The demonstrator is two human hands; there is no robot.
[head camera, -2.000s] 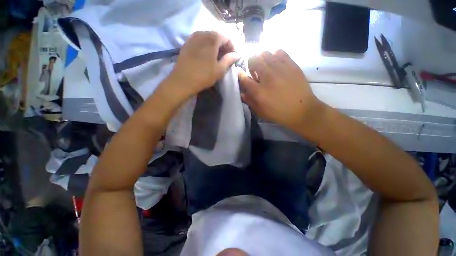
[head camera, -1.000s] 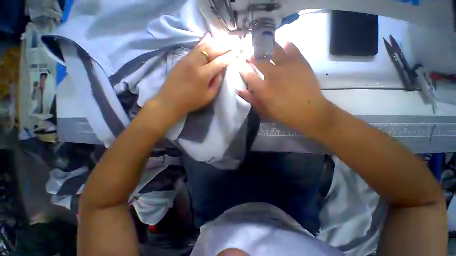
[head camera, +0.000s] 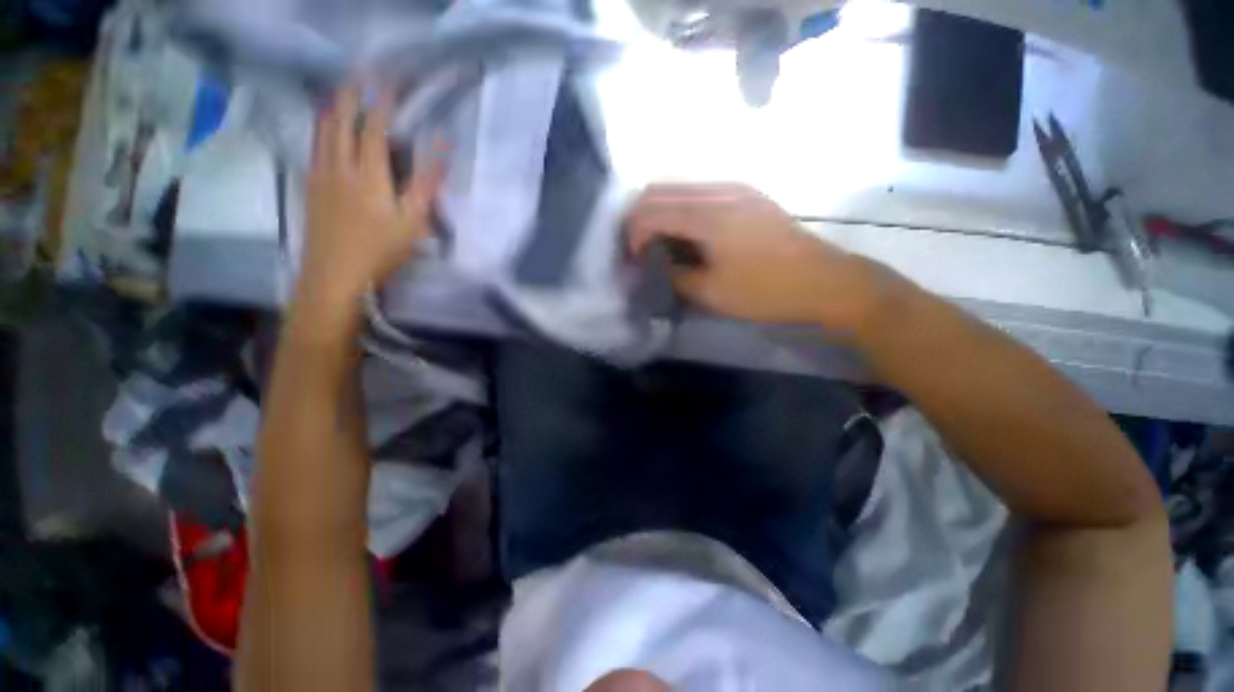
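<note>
The pale grey-white garment with dark grey stripes lies across the left of the machine table and is blurred. My left hand is on its left part with fingers spread over the cloth. My right hand grips the garment's right edge, with dark cloth between the fingers, near the table's front. The presser foot area of the sewing machine is at the top under the bright lamp, apart from both hands and the garment.
A black phone lies behind at the right. Dark snips, a thin pale tool and a red-handled tool lie to its right. A marked strip runs along the front edge. A red basket and cloth heaps are below left.
Both hands have moved away from the needle area. My left hand went left and its fingers spread; my right hand came down toward the front edge. The garment has moved off the needle area.
</note>
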